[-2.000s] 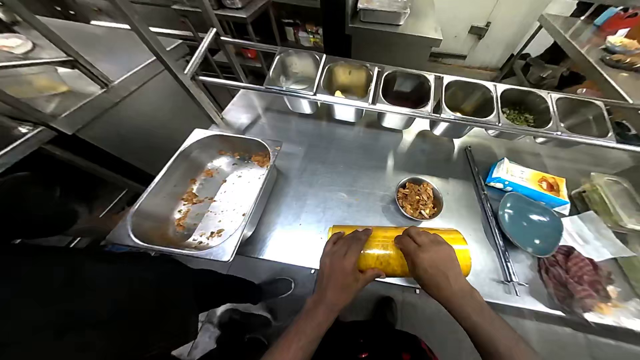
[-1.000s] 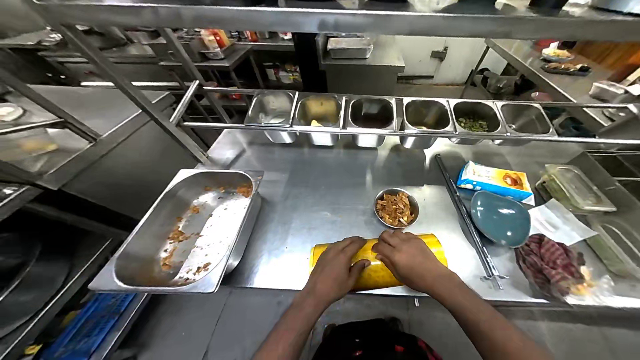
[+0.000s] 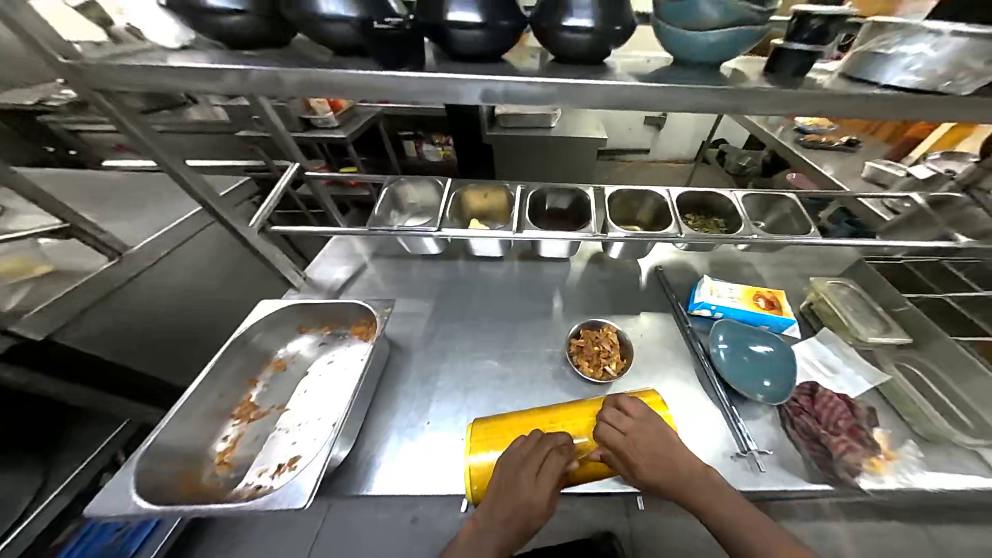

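Note:
A yellow roll [image 3: 535,430], apparently film-wrapped, lies near the front edge of the steel table. My left hand [image 3: 531,473] rests on its front middle, fingers bent. Against its right part is my right hand [image 3: 635,442], with fingertips close to the left ones; a bit of clear film seems to show between them, though what is pinched is hard to tell. Just behind the roll stands a small steel bowl [image 3: 600,351] of chopped brown food. At the left sits a deep steel pan [image 3: 341,434] with brown food remains.
Steel containers [image 3: 560,209] hang in a rail behind the table. At the right lie dark metal rods [image 3: 705,360], a blue carton [image 3: 742,304], a teal dish [image 3: 752,361], a dark red cloth [image 3: 829,426] and lidded containers [image 3: 860,310]. Overhead, a shelf [image 3: 496,87] holds black bowls.
The view has tilted up, bringing the upper shelf into sight. My hands were laid over the roll's top; now their fingertips meet at its front side.

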